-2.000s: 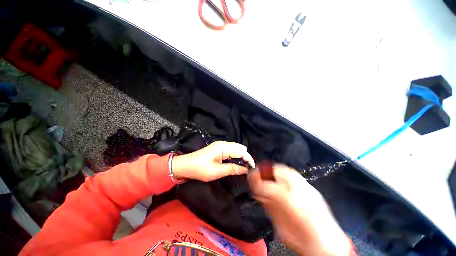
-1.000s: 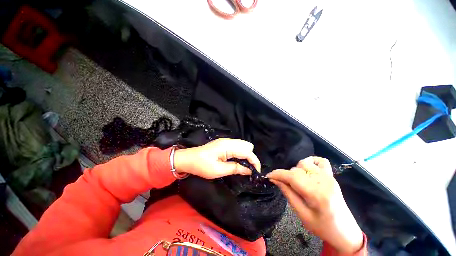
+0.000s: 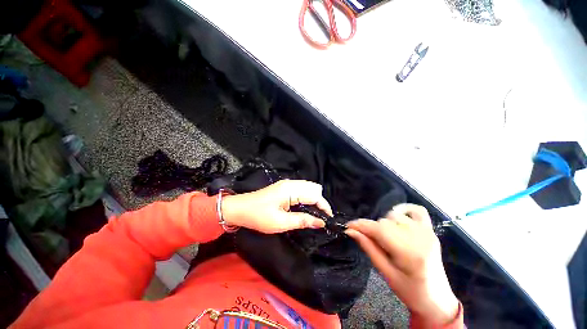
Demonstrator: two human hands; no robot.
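My left hand (image 3: 273, 207) pinches the black beaded trim (image 3: 335, 225) and dark cloth between thumb and fingers, above my lap. My right hand (image 3: 405, 247) is beside it, thumb and forefinger pinched at the trim; a tiny pale glint there looks like the needle, mostly hidden. The black garment (image 3: 322, 276) lies bunched on my lap. A bright blue ribbon (image 3: 515, 196) runs from the black weight (image 3: 553, 183) to a small silvery bit (image 3: 454, 220) at the table edge; the trim beyond it is partly behind my right hand.
On the white table (image 3: 444, 135) lie orange-red scissors (image 3: 329, 26), thread snips (image 3: 412, 62), a dark flat object (image 3: 365, 5) and a silvery speckled pile (image 3: 477, 10). A red stool (image 3: 63, 40) and green cloth (image 3: 45, 186) are at the left. A dark tangled heap (image 3: 161, 175) lies on the floor.
My right hand was blurred against the left two seconds ago, then moved right; it is now pinched at the trim. The view shifted slightly, showing more of the table top.
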